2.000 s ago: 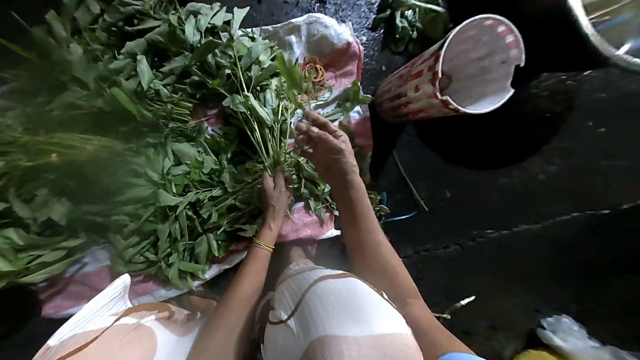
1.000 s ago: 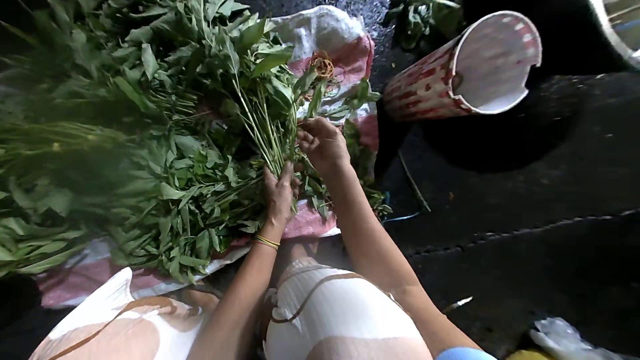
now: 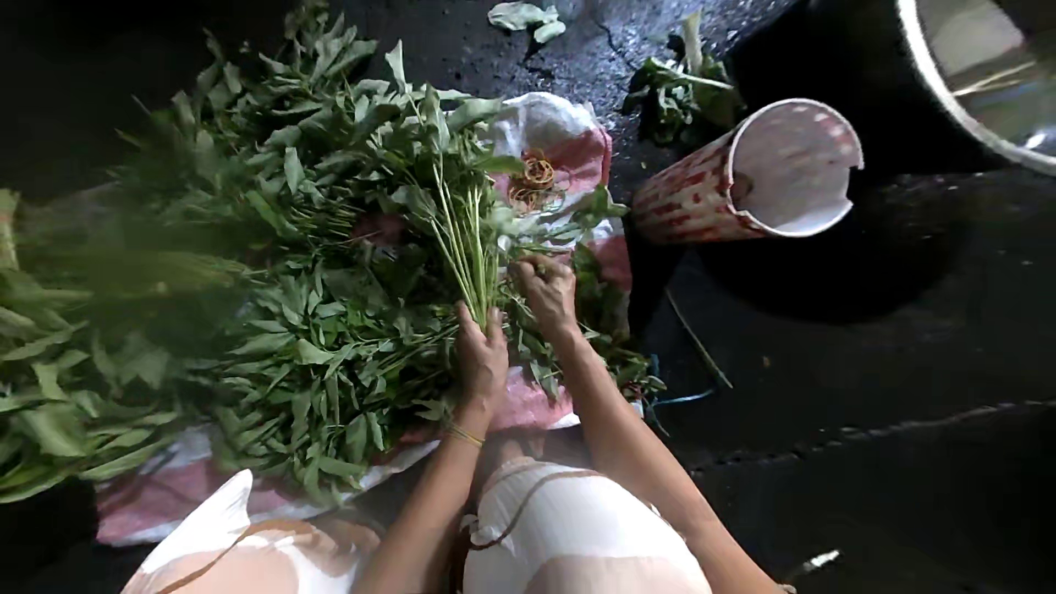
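My left hand (image 3: 483, 355) is closed around the lower stems of a bunch of leafy greens (image 3: 466, 239), whose leaves point away from me. A yellow rubber band circles that wrist. Just right of the bunch, my right hand (image 3: 549, 289) has its fingers curled at leafy sprigs; its grip is partly hidden. A large heap of leafy greens (image 3: 313, 346) spreads left of my hands over a pink and white woven plastic sack (image 3: 536, 400). Beyond my right hand, a tangle of rubber bands (image 3: 536, 177) lies on the sack.
A red and white plastic bucket (image 3: 693, 198) leans on its side at the right, near a large round container (image 3: 924, 91). Loose leaves (image 3: 524, 18) and wilted greens (image 3: 681, 99) lie on the wet dark floor. A thin stem (image 3: 697, 338) lies right of the sack.
The bunch stays in my left hand. My right hand has come down from beside the upper stems, and its fingers are more curled. The view has shifted somewhat.
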